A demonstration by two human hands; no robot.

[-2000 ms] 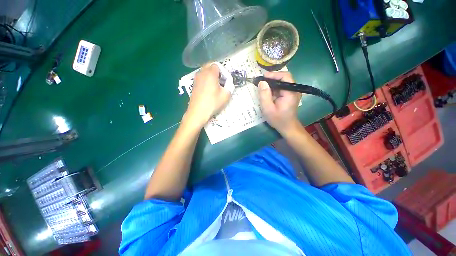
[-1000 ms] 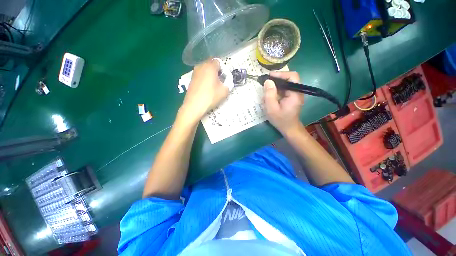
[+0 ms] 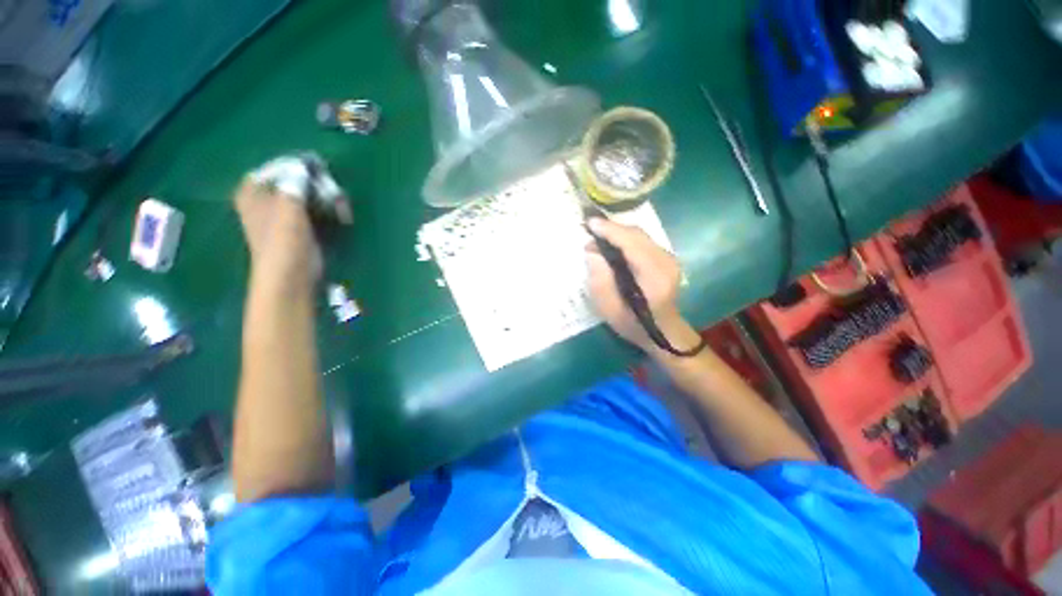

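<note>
My left hand (image 3: 280, 221) is over the green bench, left of the paper sheet, with white coverings on its fingertips. It is blurred, and a dark thing shows at its fingertips; whether it grips that thing cannot be told. My right hand (image 3: 635, 274) holds the black soldering iron (image 3: 621, 274) at the paper's right side, just below the round yellow pot (image 3: 627, 155). The iron's tip is hidden near the pot. The spotted paper sheet (image 3: 512, 285) lies bare of any assembly. A small white square module (image 3: 344, 303) lies just below my left hand.
A clear extraction hood (image 3: 501, 128) stands behind the paper. A small round assembly (image 3: 352, 115) lies at the back; a white housing (image 3: 156, 235) lies far left. Tweezers (image 3: 738, 151) and a blue soldering station (image 3: 804, 64) are right. Clear trays (image 3: 140, 495) lie lower left, red bins (image 3: 856, 349) lower right.
My left hand has moved left, away from the iron and off the paper. My right hand has drawn the iron's tip back towards the pot, its handle now steeper. The view has shifted slightly.
</note>
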